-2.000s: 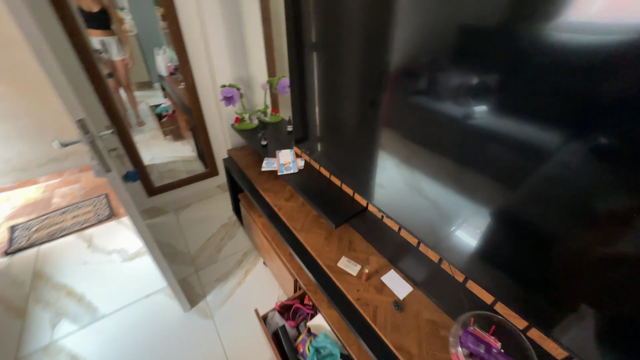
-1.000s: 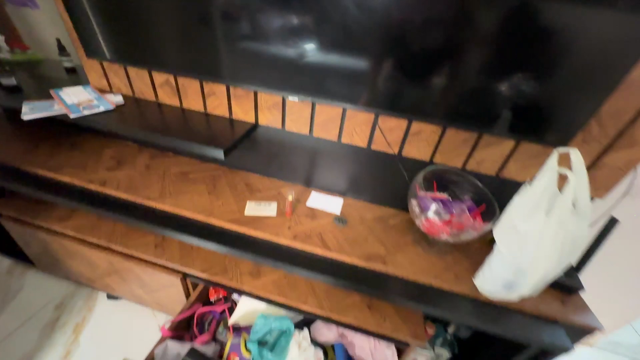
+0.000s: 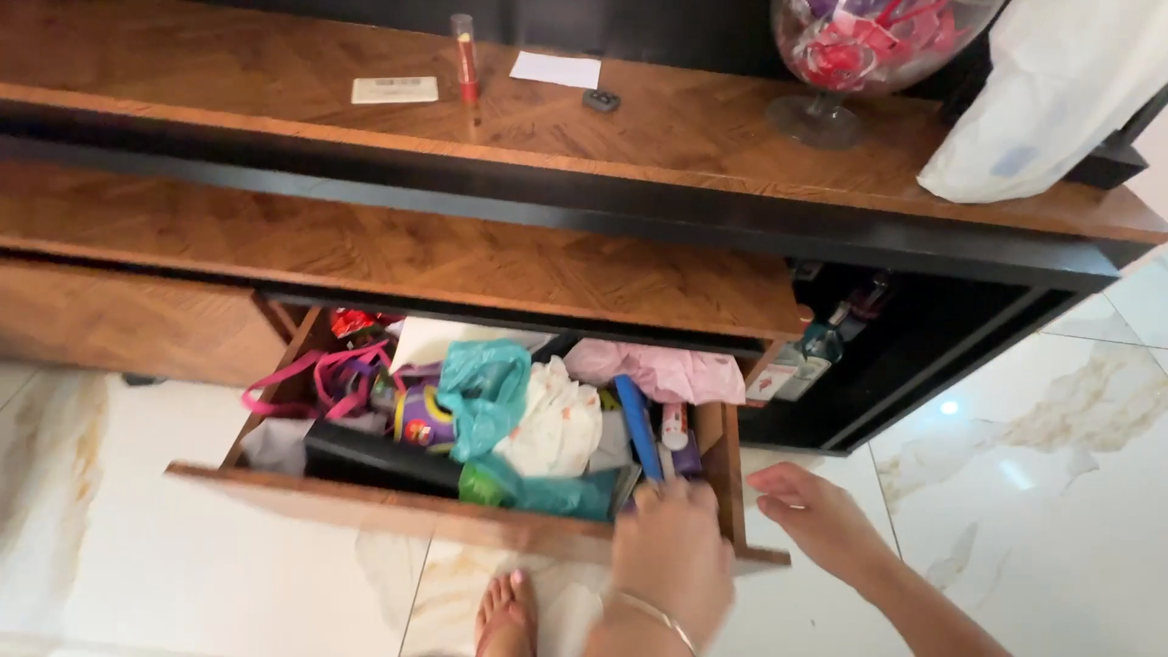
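My left hand (image 3: 673, 547), with a bracelet at the wrist, reaches over the front right corner of a pulled-out wooden drawer (image 3: 547, 540). Its fingertips are down among the contents, beside a long blue item (image 3: 639, 427) and a white tube (image 3: 674, 426); whether they grip anything is unclear. To the right of the drawer, my right hand (image 3: 812, 511) is in the air with loosely curved fingers and nothing in it. The drawer also holds a teal plastic bag (image 3: 484, 392), a crumpled white bag (image 3: 555, 420), pink cloth (image 3: 657, 368), pink straps (image 3: 338, 388) and a black case (image 3: 379, 461).
On the cabinet top (image 3: 228, 64) are a lip gloss tube (image 3: 465, 62), a card (image 3: 395, 89), white paper (image 3: 556, 69), a small dark remote (image 3: 601, 100), a glass bowl (image 3: 817, 119) and a plastic bag (image 3: 1049, 109). Bottles (image 3: 815, 358) stand in the right compartment. A bare foot (image 3: 507, 616) is below the drawer.
Both hands have come into view, the left one at the drawer's right end. The view has swung right and down to the drawer, which was open before too.
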